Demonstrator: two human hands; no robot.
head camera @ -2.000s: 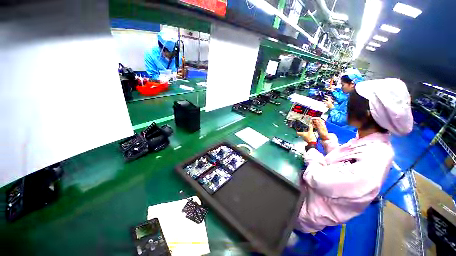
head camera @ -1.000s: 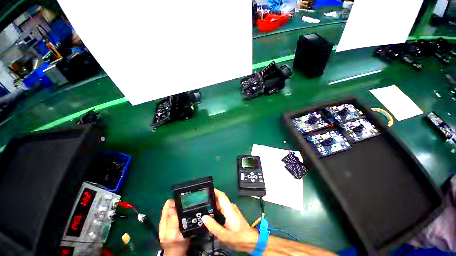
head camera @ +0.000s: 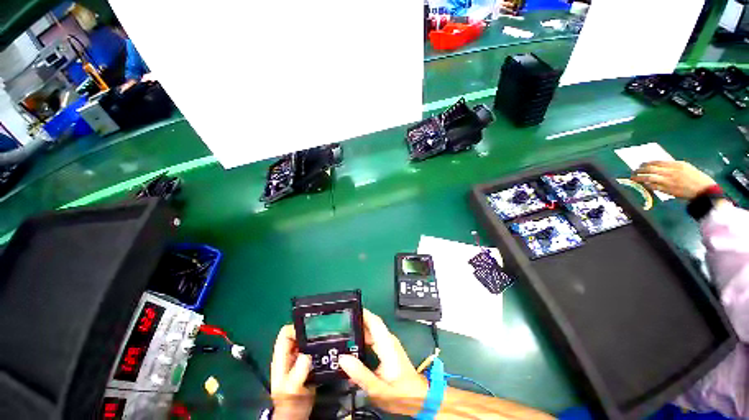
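Note:
A black handheld unit (head camera: 328,328) with a lit greenish screen is held upright between both hands near the bottom middle. My left hand (head camera: 291,379) grips its left side, thumb at the lower left of the keypad. My right hand (head camera: 388,369) grips its right side, thumb on or over the lower right buttons; a blue band is on the wrist. A cable runs below the unit. A second handheld unit (head camera: 417,285) lies on the mat to the right, partly on a white paper sheet (head camera: 464,305). A black keypad piece (head camera: 491,271) lies on the paper.
A foam tray (head camera: 649,303) with several boards is at right. Another person's hand (head camera: 677,179) reaches beside a tape roll (head camera: 639,194). At left are a tilted tray (head camera: 74,287), blue bin (head camera: 209,275) and power supply (head camera: 156,344) with clip leads. Black housings (head camera: 448,131) stand behind.
The view has shifted slightly. The left thumb has come onto the front of the held unit. Another person's hand and pink sleeve have come in at the right, near the tape roll and paper.

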